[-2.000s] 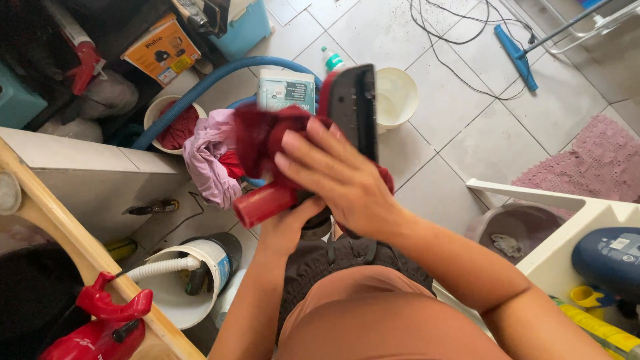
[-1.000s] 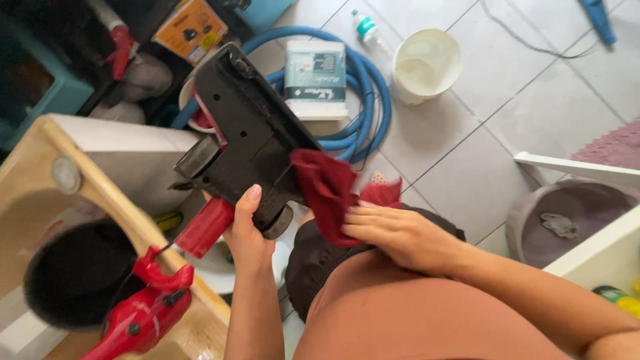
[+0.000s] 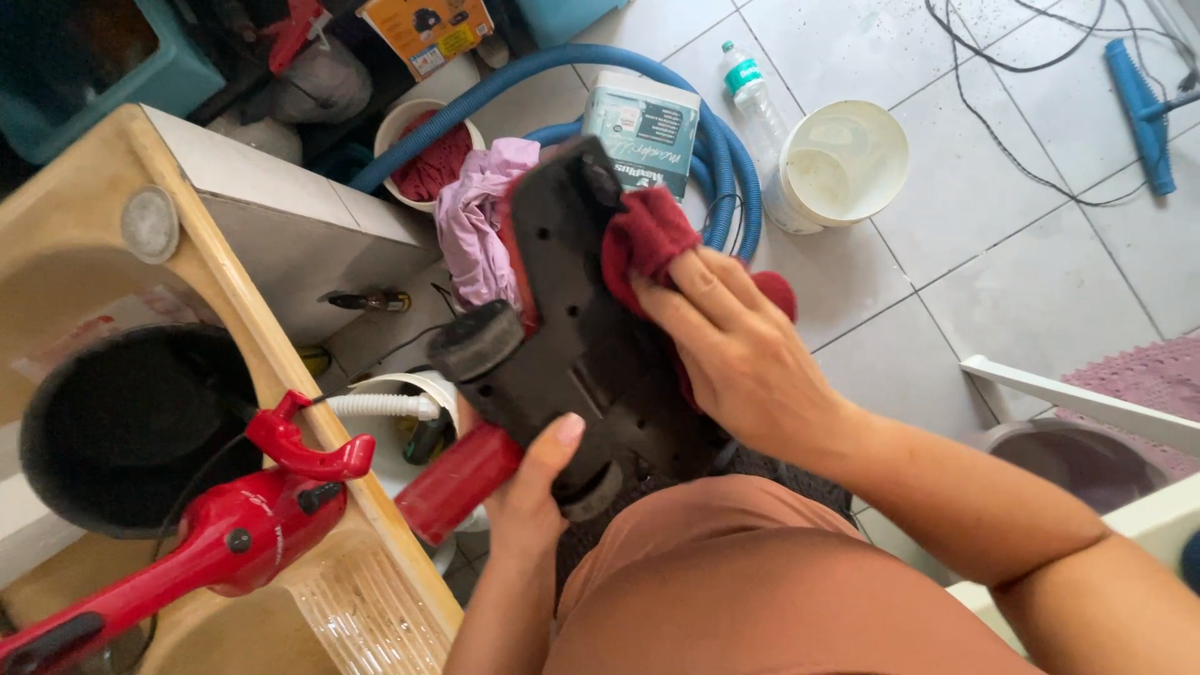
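Note:
My left hand (image 3: 539, 478) grips a black and red vacuum cleaner floor head (image 3: 572, 347) near its red tube neck (image 3: 459, 483), thumb on the black underside. The underside, with its wheels and screw holes, faces up toward me. My right hand (image 3: 741, 347) is closed on a dark red cloth (image 3: 656, 244), which touches the right edge of the floor head. A red vacuum cleaner body (image 3: 253, 530) with a handle lies over the rim of the beige sink at the left, apart from both hands.
Left, a beige laundry sink (image 3: 234, 272) holds a black basin (image 3: 141, 422). Beyond my hands are a blue hose (image 3: 741, 187), a plastic container (image 3: 642, 122), a bottle (image 3: 750, 89), a white bucket (image 3: 844, 169) and a pink cloth (image 3: 478, 216). A white rail (image 3: 1087, 403) stands right.
The floor head, held upright and partly hidden by my hands two seconds ago, now shows its underside. The red cloth has moved from its lower right edge up to its upper right edge.

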